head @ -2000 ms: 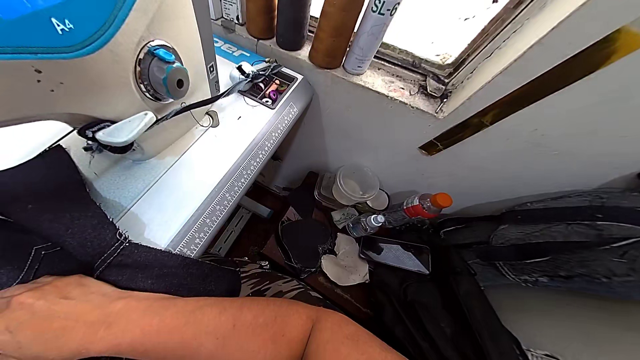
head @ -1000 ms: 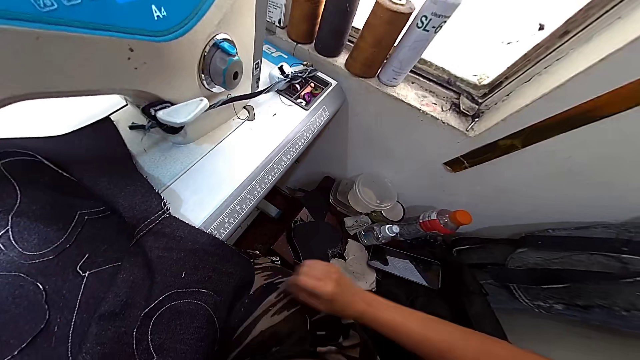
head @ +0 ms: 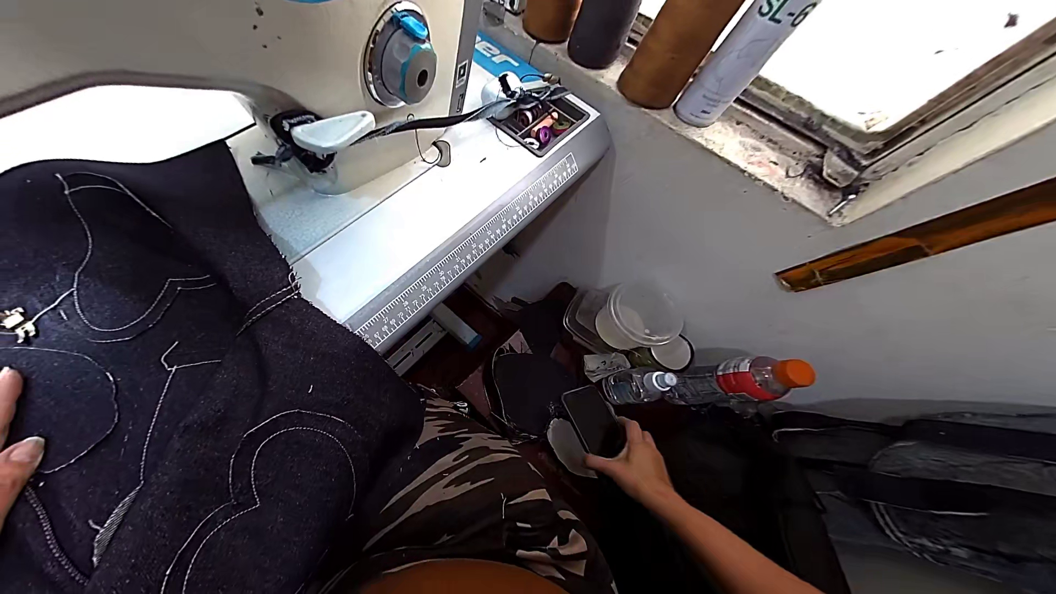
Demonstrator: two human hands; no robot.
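My right hand (head: 637,467) grips the lower end of a dark smartphone (head: 593,421), low beside my camouflage-clad leg. At the left edge, the fingertips of my left hand (head: 15,462) show over dark denim (head: 190,363); the rest of that hand is out of view. Curved light stitching runs across the denim, which spreads from the sewing machine (head: 330,157) down over my lap. A small metal piece (head: 18,324) lies on the denim above my left fingertips.
Beyond the machine bed's printed ruler (head: 478,247) stand plastic tubs (head: 639,315), a clear bottle (head: 635,385) and an orange-capped bottle (head: 755,379). Thread cones (head: 676,49) and a spray can (head: 734,70) line the window sill. A dark bag (head: 965,478) lies at right.
My right hand has moved down to the phone, which lay near the bottles before, and has taken hold of it. My left fingertips have come into view at the left edge.
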